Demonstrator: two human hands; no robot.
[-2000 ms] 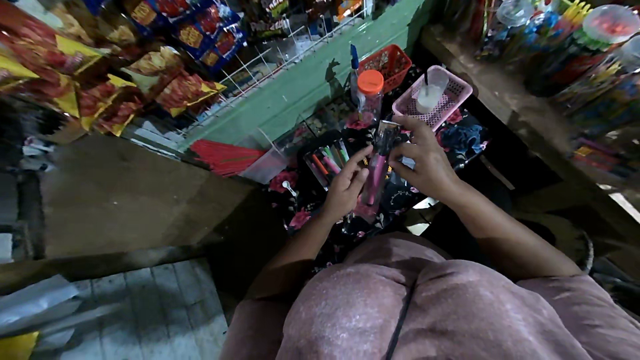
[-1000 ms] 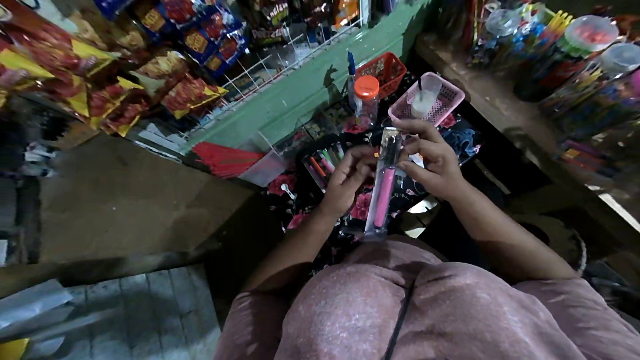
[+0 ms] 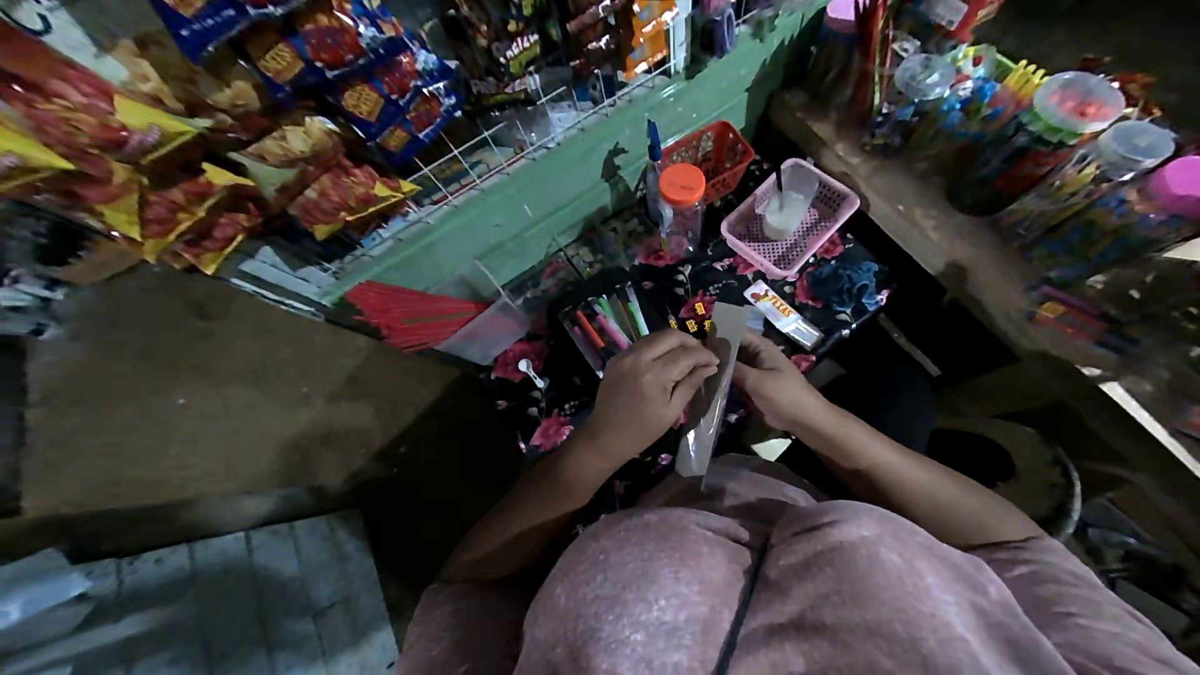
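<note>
My left hand (image 3: 652, 389) and my right hand (image 3: 773, 380) grip a flat, narrow clear plastic package (image 3: 714, 398) between them, its lower end near my shirt. Its pale side faces up; what it contains cannot be made out. Beyond my left hand lies a tray of pens and markers (image 3: 607, 323). A small box with writing (image 3: 784, 315) rests on the floral cloth (image 3: 551, 431) just past my right hand. A white plastic spoon (image 3: 532, 373) is on the cloth to the left.
Along the green wall stand a jar with an orange lid (image 3: 682, 211), a red basket (image 3: 717, 159) and a clear holder of red sticks (image 3: 487, 333). A pink basket (image 3: 834, 220) holds a cup. Snack packets (image 3: 347, 187) hang upper left; candy jars (image 3: 1078, 103) line the right ledge.
The package, which showed a pink item through its front a second ago, now shows a pale side. My hands have shifted around it, and the small box on the cloth is now in plain view.
</note>
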